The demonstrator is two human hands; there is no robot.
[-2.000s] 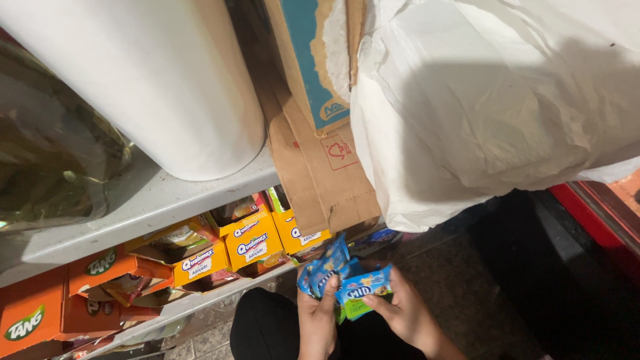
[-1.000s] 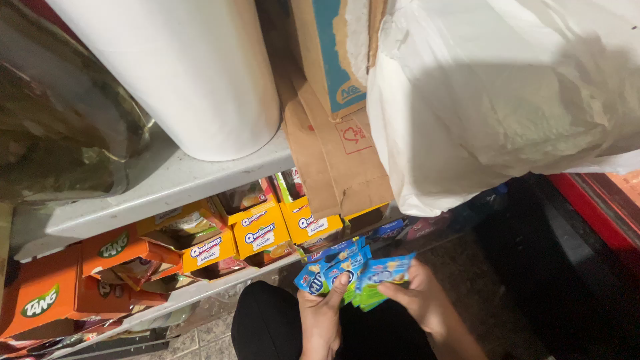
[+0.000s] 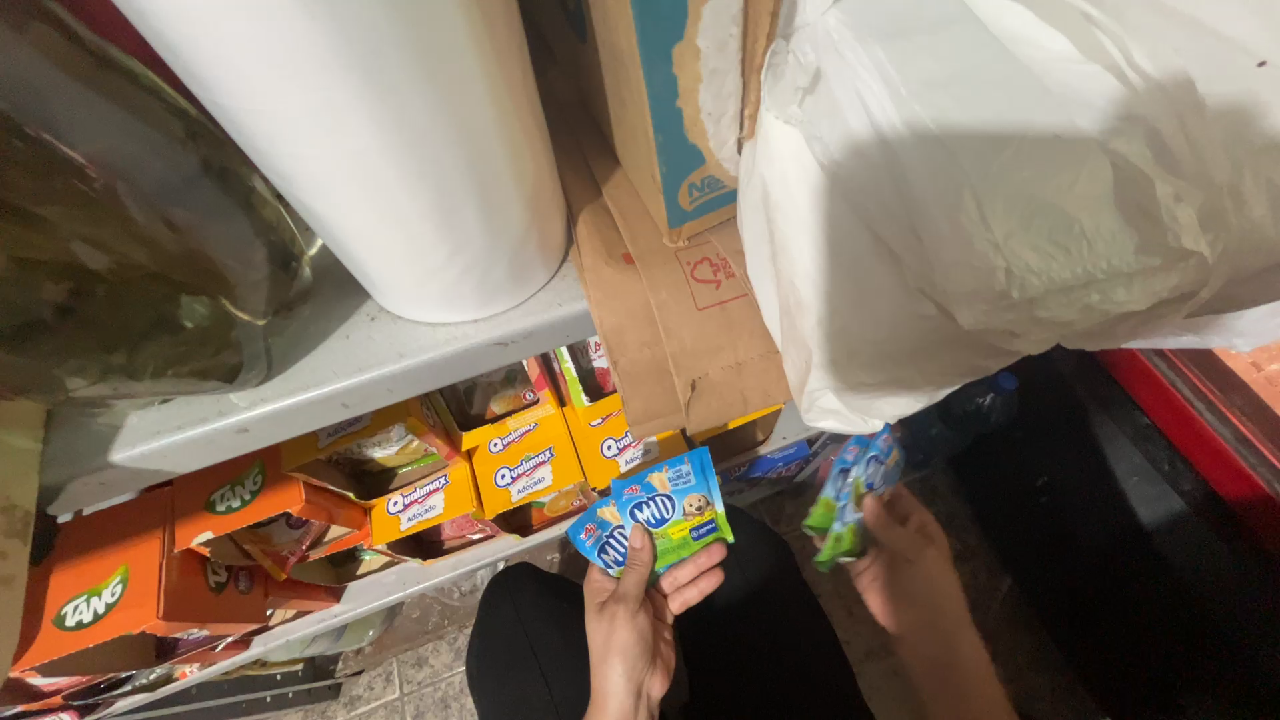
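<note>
My left hand (image 3: 640, 610) holds a fan of blue and green drink-mix sachets (image 3: 675, 510), thumb on top, their printed fronts facing up. Off to the right, my right hand (image 3: 900, 550) grips more sachets (image 3: 855, 495) of the same colours, blurred and held upright below the white plastic bag. The two hands are apart, both above my dark-clothed knees.
Orange cartons (image 3: 90, 595) and yellow cartons (image 3: 520, 470) of sachets line the lower shelf at left. Above them, a grey shelf (image 3: 430, 350) bears a large white roll (image 3: 400, 150). Flattened brown paper (image 3: 690, 340), a cardboard box (image 3: 650, 120) and a white plastic bag (image 3: 960, 220) overhang it.
My hands were close together over the sachets and are now apart, the right one having moved right with some of them. The sachets in my left hand now lie spread, showing their fronts.
</note>
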